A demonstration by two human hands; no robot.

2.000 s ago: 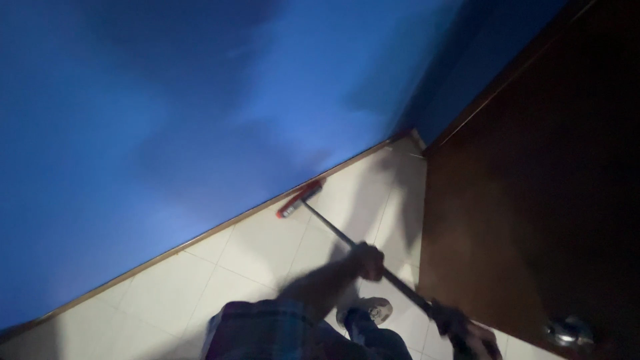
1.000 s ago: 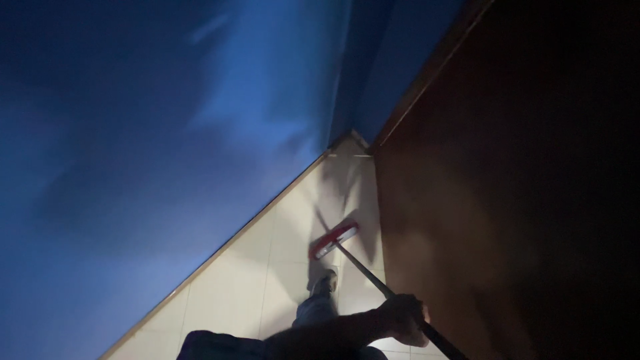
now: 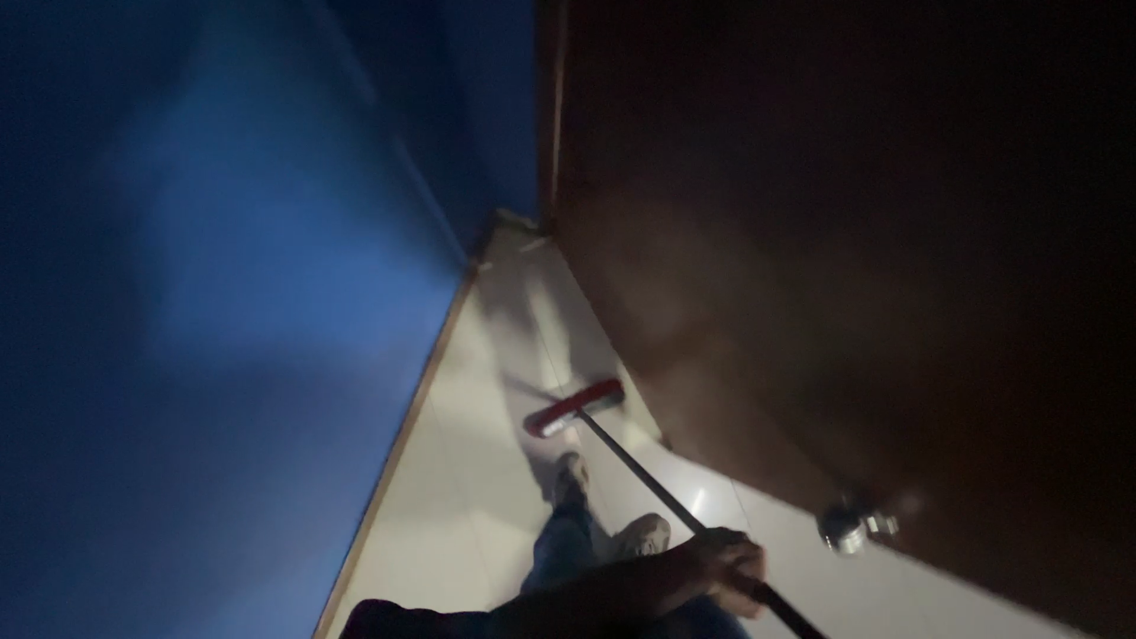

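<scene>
My left hand is closed around the dark handle of a broom, low and right of the middle. The handle slants up and left to the red broom head, which lies over the pale tiled floor, between the blue wall and the dark brown door. The bristles are blurred. My right hand is out of the frame; the handle runs out at the bottom edge.
A blue wall with a brown skirting board stands at the left. The brown wooden door with a metal knob takes up the right. My shoes are on the tiled floor, just below the broom head.
The broom head was by the skirting board two seconds ago and is now away from it, nearer the door. My right hand, seen then on the handle, is out of view. The view has turned.
</scene>
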